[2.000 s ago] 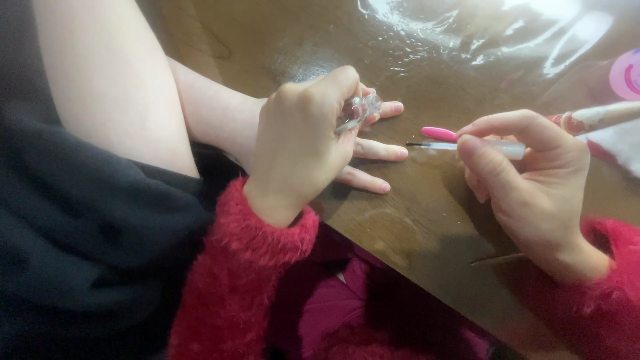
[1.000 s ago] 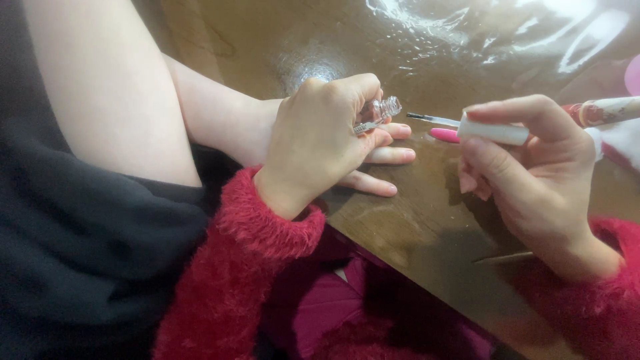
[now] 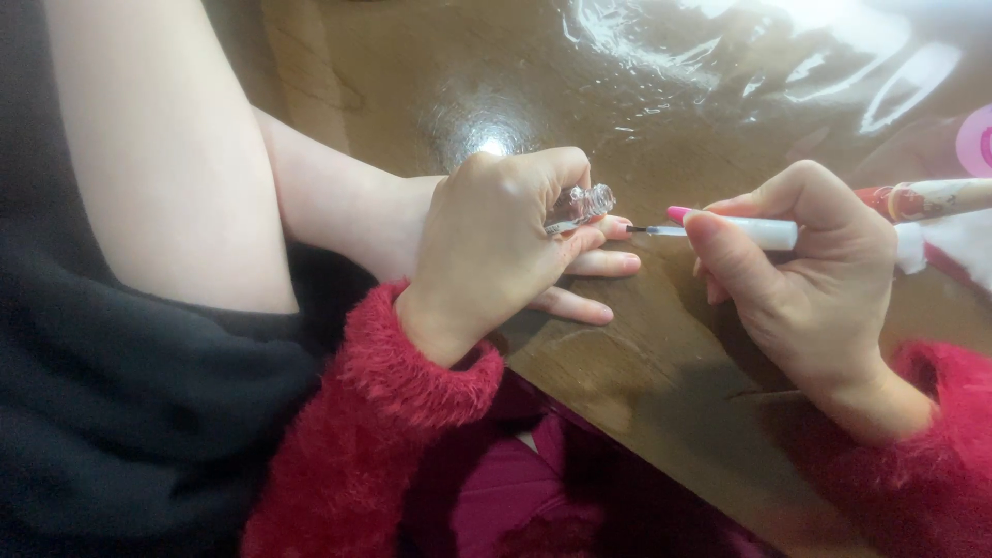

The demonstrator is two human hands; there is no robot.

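My left hand (image 3: 496, 240) grips a small clear glass nail polish bottle (image 3: 580, 208), its open neck tilted to the right. It lies over another person's hand (image 3: 603, 263), whose fingers rest spread on the table and point right. My right hand (image 3: 806, 287) holds a nail polish brush by its white cap (image 3: 763, 232) between thumb and fingers. The dark bristle tip (image 3: 635, 229) is at the end of one of that person's fingertips; whether it touches the nail I cannot tell. One of my right-hand nails (image 3: 679, 215) is bright pink.
The brown table (image 3: 659, 372) has a glossy clear cover with glare at the top. At the right lie a red and cream cylindrical item (image 3: 930, 198), white wipe-like material (image 3: 961, 240) and a round pink object (image 3: 978, 141). The other person's bent arm (image 3: 170, 155) is at the left.
The brush was at another fingertip two seconds ago, then near the bottle's neck one second ago. Now its tip is at a fingertip just below the neck. Both hands keep their hold.
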